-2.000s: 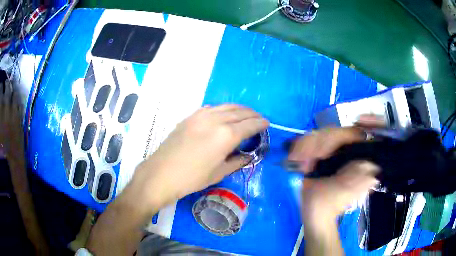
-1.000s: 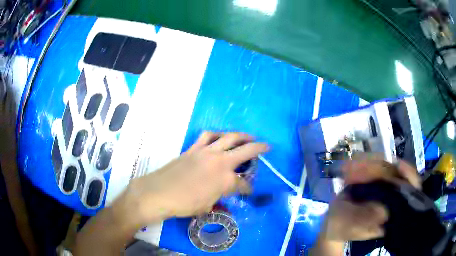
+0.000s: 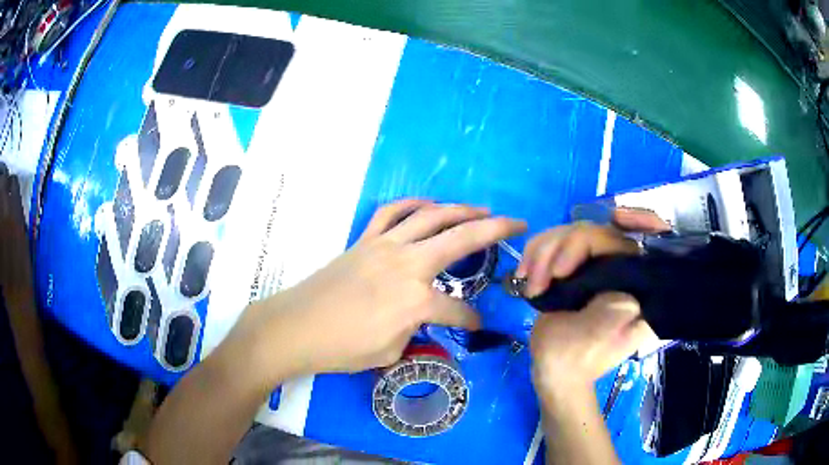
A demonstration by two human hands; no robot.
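Note:
My left hand [image 3: 391, 281] is spread over the ring board assembly [image 3: 471, 272] and holds it down on the blue sheet, fingers partly hiding it. My right hand [image 3: 582, 291] is closed around the black electric screwdriver [image 3: 700, 289], its tip end pointing left, just right of the ring assembly. Any screw at the tip is too small to tell. The banded round part [image 3: 420, 397] lies just below my left hand, toothed pale ring face up, red band at its top edge. A small dark connector [image 3: 486, 341] lies between them, blurred.
The screw feeder [image 3: 718, 204] stands at the right, partly behind the screwdriver. Slim metal tweezers(?) [image 3: 622, 383] lie below my right hand. The green surface [image 3: 564, 45] runs along the back. Another person's arm [image 3: 27, 336] is at the far left.
The screwdriver has come back left from the feeder to beside the ring assembly. My left hand stays on the assembly. The banded part now shows its toothed face upward, unlike two seconds ago.

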